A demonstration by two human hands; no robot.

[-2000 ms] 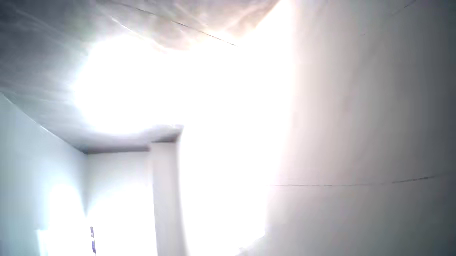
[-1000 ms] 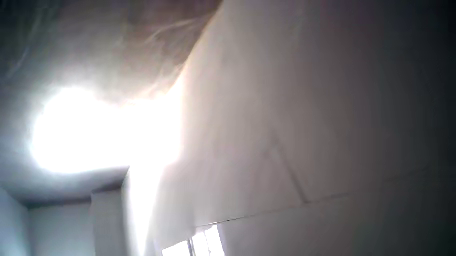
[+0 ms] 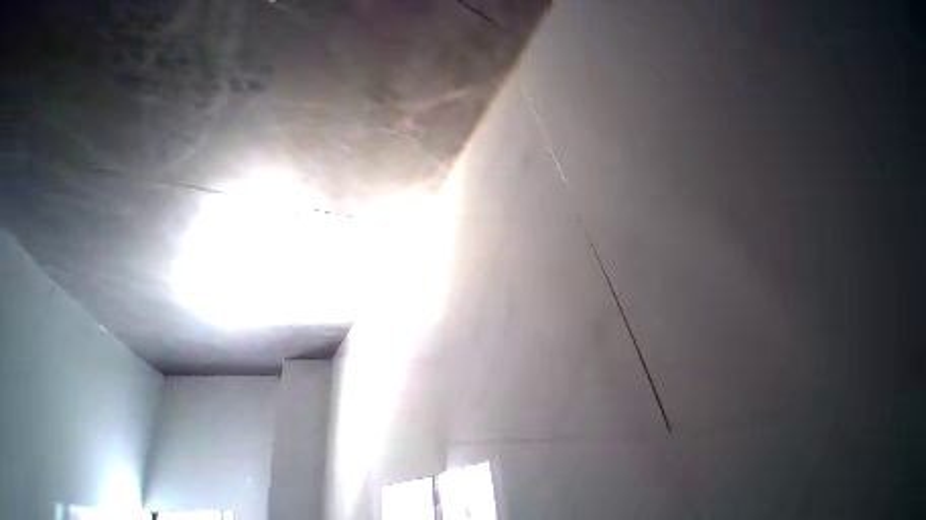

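Note:
Neither of my hands is in the picture, and no held or worked item shows. The view faces the upper part of a room. Nearest is a pale wall (image 3: pixel 772 305) filling the right side, with a thin dark slanting line on it. A grey-brown mottled ceiling (image 3: pixel 132 112) fills the upper left, with a strong white glare (image 3: pixel 305 259) over its middle.
A bright two-pane window (image 3: pixel 439 494) shows at the bottom centre. A pale left wall (image 3: pixel 61 376) meets a far wall (image 3: pixel 211 437) with a jutting column (image 3: pixel 301 437). More bright openings are cut off at the lower left edge.
The view has shifted since one second ago: the far corner, glare and window now sit further right, and more of the left wall shows. The glare is smaller than two seconds ago.

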